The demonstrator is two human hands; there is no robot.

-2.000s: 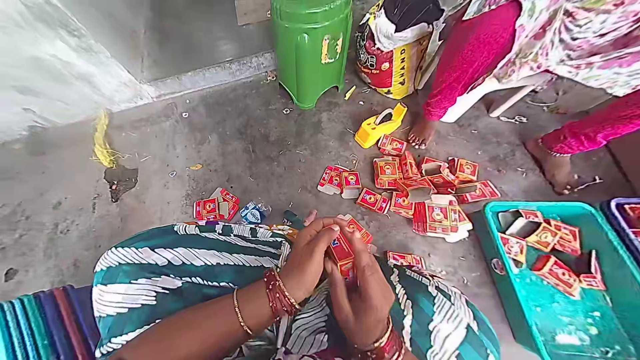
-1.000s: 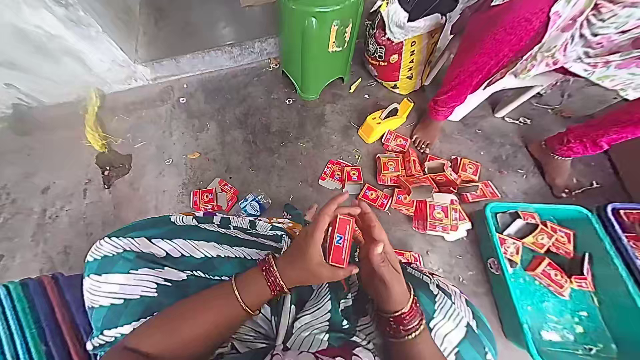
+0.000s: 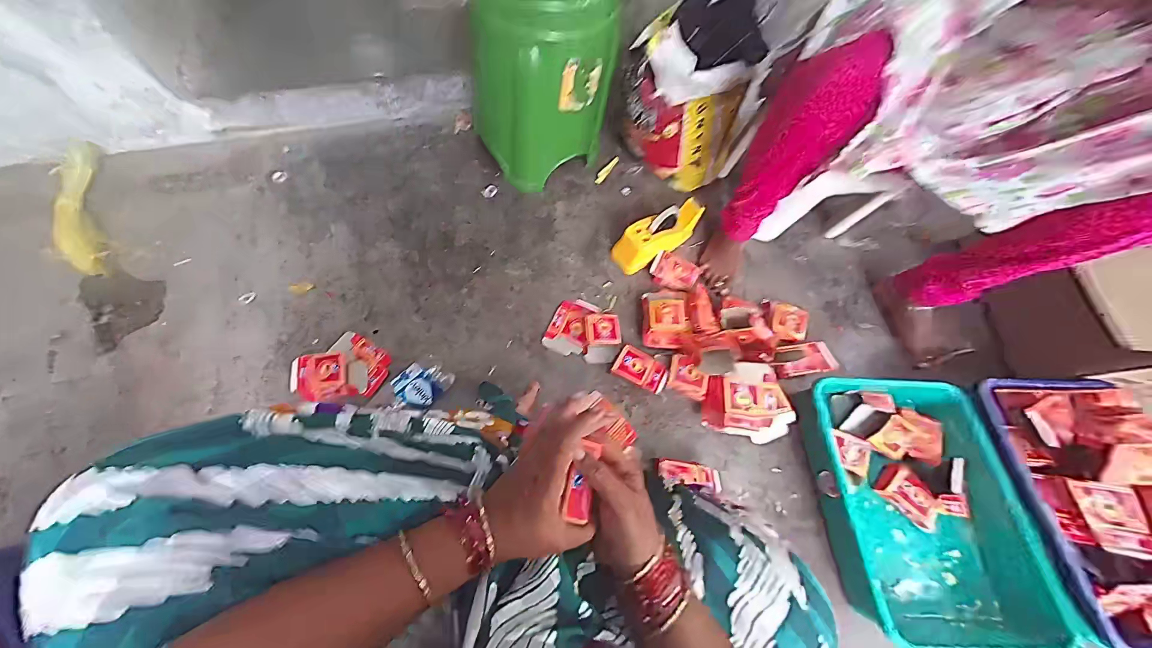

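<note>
Both of my hands meet over my lap around a small red cardboard box (image 3: pixel 577 494). My left hand (image 3: pixel 544 495) closes on it from the left, its fingers crossing the top. Against the other side presses my right hand (image 3: pixel 621 513). Between and beyond the fingers another red printed face (image 3: pixel 614 425) shows; whether it belongs to the same box I cannot tell. Several red cartons (image 3: pixel 747 400) lie in a loose pile on the floor beyond my hands, some with open flaps. Two more red cartons (image 3: pixel 319 375) and a blue-and-white wrapper (image 3: pixel 419 385) rest farther left.
A teal plastic crate (image 3: pixel 832 504) with several red cartons stands at right, beside a purple crate (image 3: pixel 999 450) of cartons. Farther off are a yellow tape dispenser (image 3: pixel 634 245), a green plastic stool (image 3: pixel 544 90), a printed sack (image 3: pixel 661 135) and a seated person's legs (image 3: pixel 810 117).
One second ago the red box stood upright in my left hand with its narrow side showing and the right hand beside it. Now both hands have closed together around it, covering most of it.
</note>
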